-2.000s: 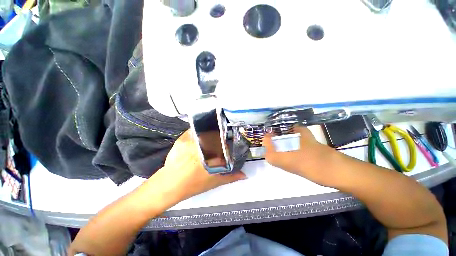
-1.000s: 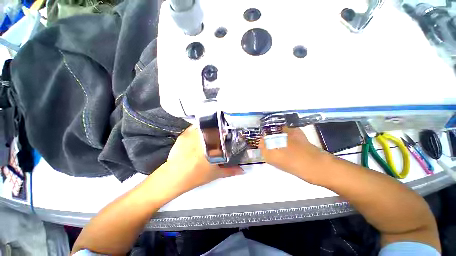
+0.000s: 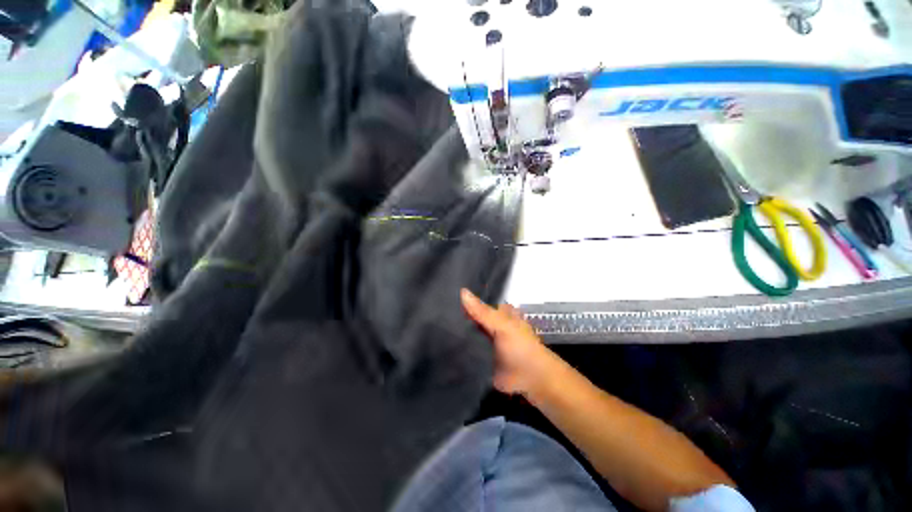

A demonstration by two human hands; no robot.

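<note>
The dark trousers (image 3: 300,300) are spread from the machine's needle area over the table edge and down to my lap, partly blurred, with short yellowish stitch lines. My right hand (image 3: 512,345) holds their right edge near the table's front edge, thumb on top and fingers hidden under the cloth. My left hand (image 3: 28,488) is a blurred patch, cut off at the bottom left corner; its hold cannot be made out. The white sewing machine (image 3: 660,95) with a blue stripe stands behind. The cloth's upper right edge lies at the presser foot (image 3: 510,165).
A black phone-like rectangle (image 3: 682,175) lies right of the needle, with green and yellow handled scissors (image 3: 765,245), thin pink and blue sticks (image 3: 850,245) and a black oval object (image 3: 868,222). A grey machine part (image 3: 65,190) stands at the left.
Both hands have left the needle area, my right toward the front edge, my left to the bottom left corner. The trousers have been pulled forward over the edge. The view has shifted, showing the machine's front.
</note>
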